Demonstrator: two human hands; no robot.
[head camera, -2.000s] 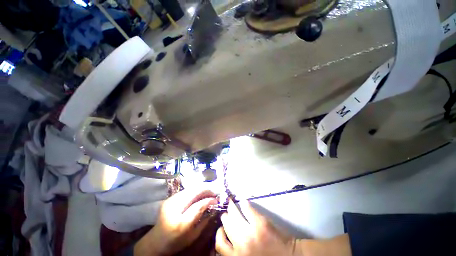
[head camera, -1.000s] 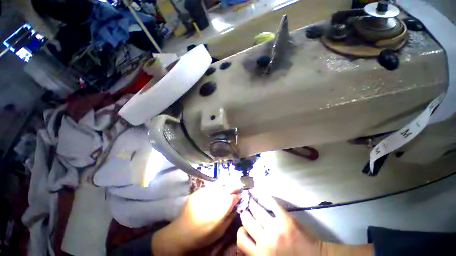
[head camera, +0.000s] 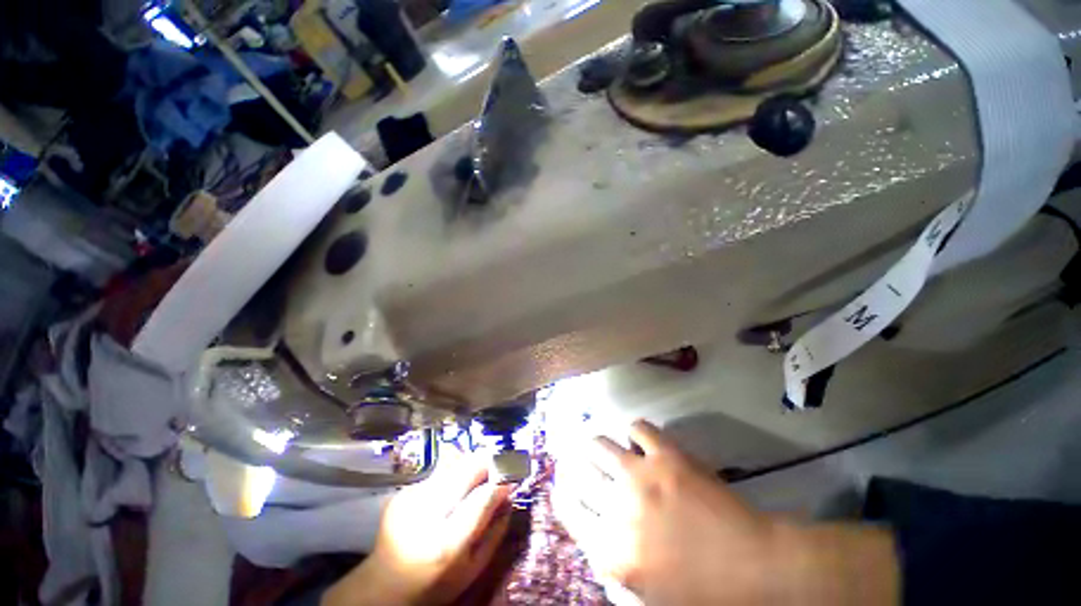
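Observation:
Speckled maroon-and-white knit fabric (head camera: 551, 556) runs from under the needle area towards me, between my hands. The presser foot area (head camera: 510, 456) sits in bright glare on the beige sewing machine (head camera: 664, 272). My left hand (head camera: 439, 533) is left of the foot, fingertips together at the fabric's edge; whether it pinches the cloth is lost in glare. My right hand (head camera: 652, 509) lies on the right side of the fabric, palm down with fingers slightly spread, close to the foot. Its fingertips are overexposed.
Pale grey and maroon cloth (head camera: 113, 414) is heaped left of the machine. A wide white tape roll (head camera: 255, 249) and a pointed metal plate (head camera: 504, 124) are on the machine. A size-label ribbon (head camera: 859, 317) and broad white elastic (head camera: 1022, 118) hang over the arm. A red tool (head camera: 676, 358) lies behind the arm.
The camera view has shifted. My right hand has moved from pinching beside my left fingertips to lying flatter, further right and forward. More speckled fabric shows between the hands.

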